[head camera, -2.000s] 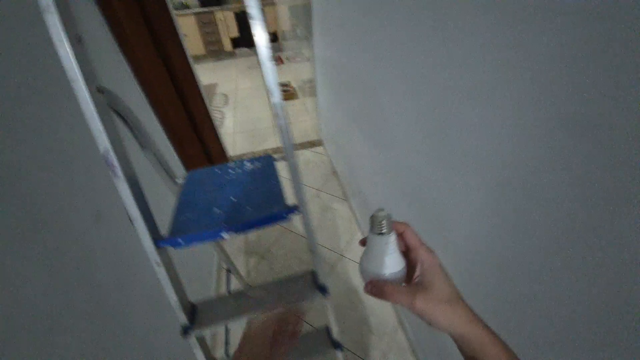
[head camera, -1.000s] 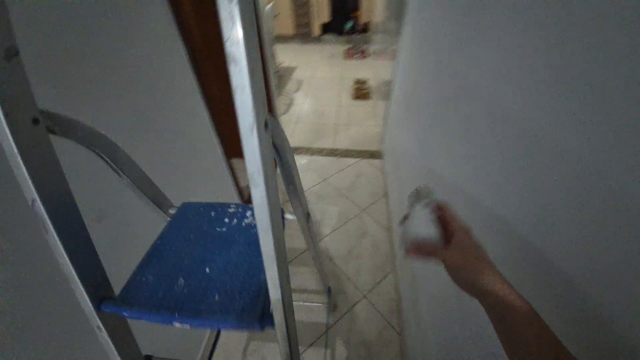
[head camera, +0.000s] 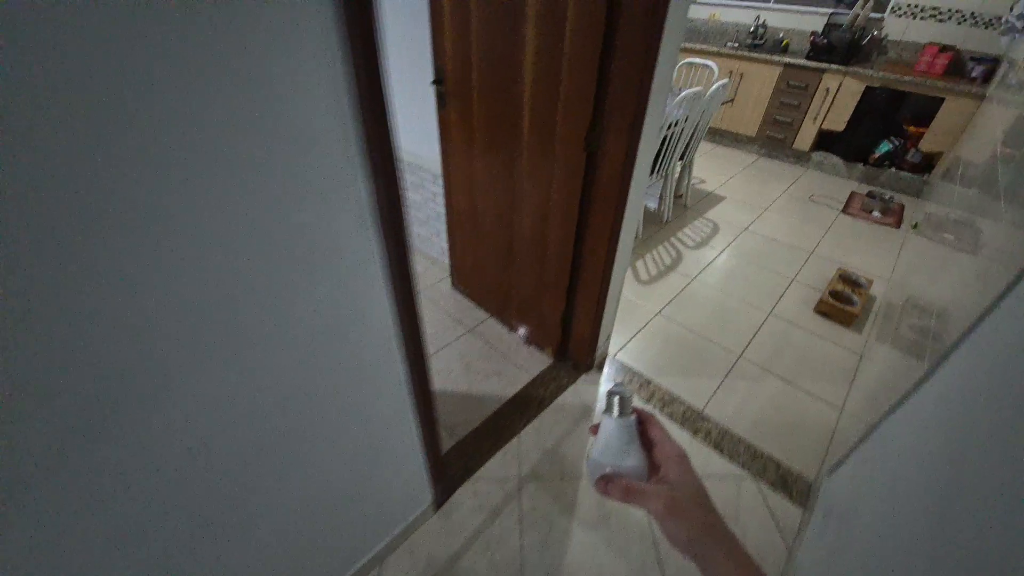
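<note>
A white light bulb (head camera: 618, 452) with a metal screw base stands upright in my right hand (head camera: 676, 488), its base pointing up. The fingers wrap its right side and the thumb lies across its lower front. Below and behind it runs the pale tiled floor of the passage. My left hand is out of view.
At the left is a grey wall (head camera: 192, 304), then a doorway with an open brown wooden door (head camera: 520, 160). Beyond a granite threshold strip (head camera: 720, 440) lie white metal chairs (head camera: 688, 128), a wooden stand with two bowls (head camera: 844, 298) and kitchen cabinets (head camera: 744, 96). Another wall borders the right.
The stepladder with the blue platform, seen at the left earlier, is out of view. The view has moved forward and turned toward the doorways. My right hand still holds the bulb.
</note>
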